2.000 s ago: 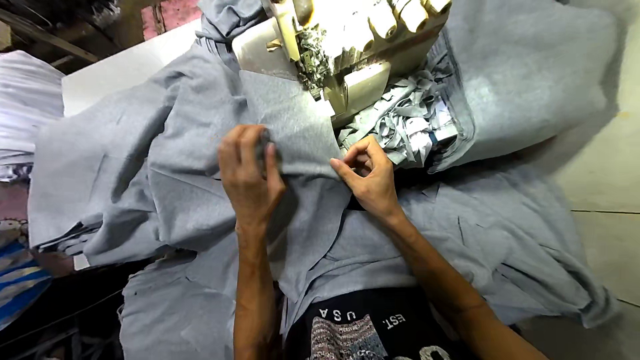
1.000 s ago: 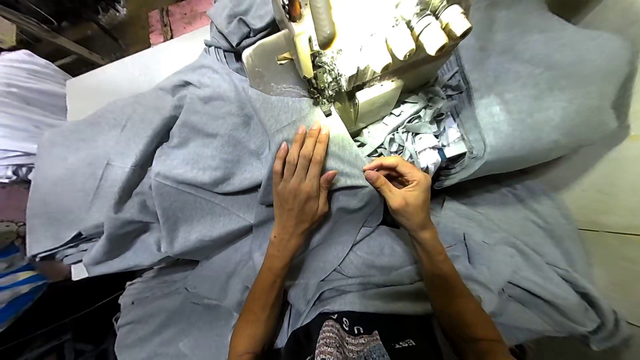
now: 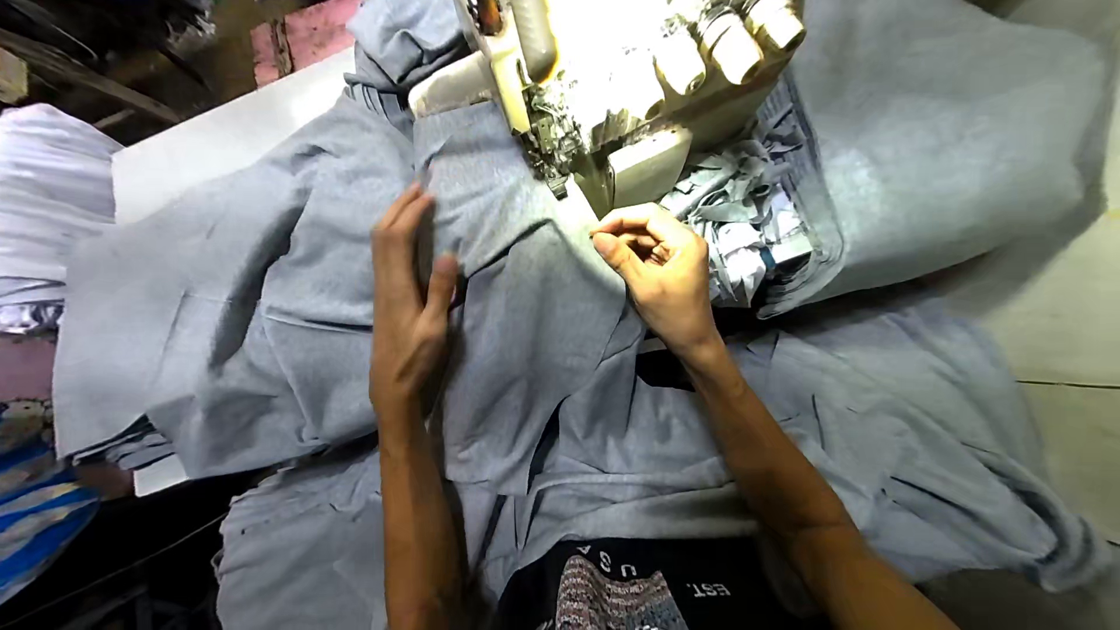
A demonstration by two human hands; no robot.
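Note:
Grey knit fabric lies under both hands and runs up to the needle and presser-foot area of an overlock sewing machine. My left hand is on edge over the fabric, left of the presser foot, fingers extended and thumb apart, gripping nothing. Just below and right of the foot, my right hand pinches the fabric's right edge between thumb and forefinger. Thread cones stand on the machine under a bright light.
Cut fabric scraps heap right of the machine, beside a folded grey fabric stack. More grey cloth drapes over the lap. A white table edge shows at upper left, near a white cloth pile.
My left hand lay flat on the fabric close to the presser foot one second ago; it has moved left and turned onto its edge. My right hand still pinches at the fabric's edge.

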